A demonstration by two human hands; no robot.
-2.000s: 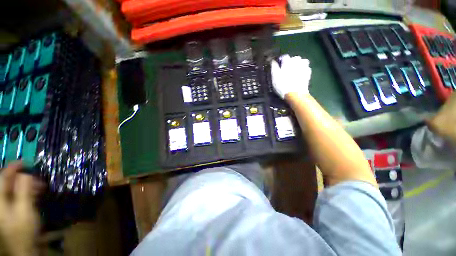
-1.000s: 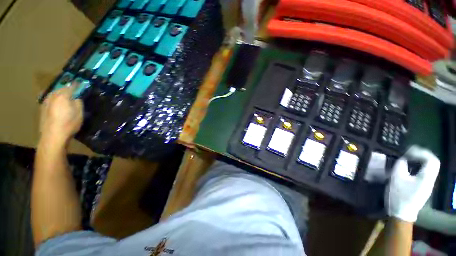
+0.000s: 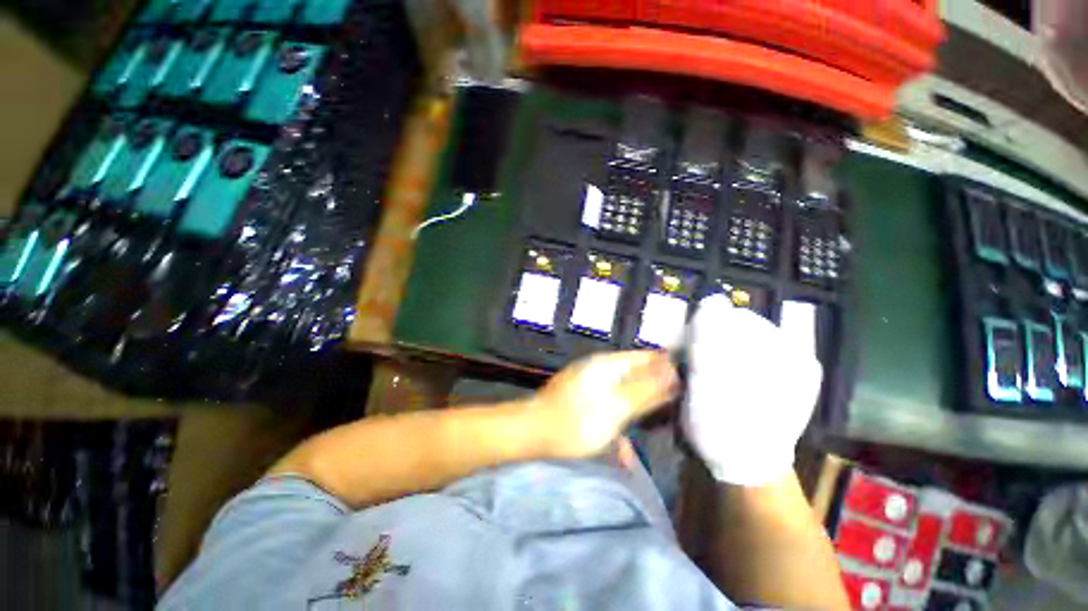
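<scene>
A black foam tray [image 3: 563,167] lies on the green mat. Its upper row holds several open flip phones [image 3: 686,227] with keypads showing. Its lower row holds closed flip phones [image 3: 595,304] with white labels. A white rectangle [image 3: 797,322] lies in the rightmost lower pocket. My bare left hand [image 3: 597,400] and my white-gloved right hand [image 3: 752,388] meet over the tray's front edge. A dark object [image 3: 681,368] shows narrowly between them, mostly hidden; the right fingers curl around it. What the left fingers hold is hidden.
Teal covers [image 3: 221,189] lie on shiny blister trays at left. A dark device [image 3: 483,141] with a white cable lies on the mat. Red foam trays [image 3: 716,62] are stacked behind. Another black tray [image 3: 969,298] is at right, with red and black pieces [image 3: 877,537] lower right.
My left hand has moved from the teal covers to the tray's front, meeting my right hand, which has moved in from the tray's right corner. The view has shifted.
</scene>
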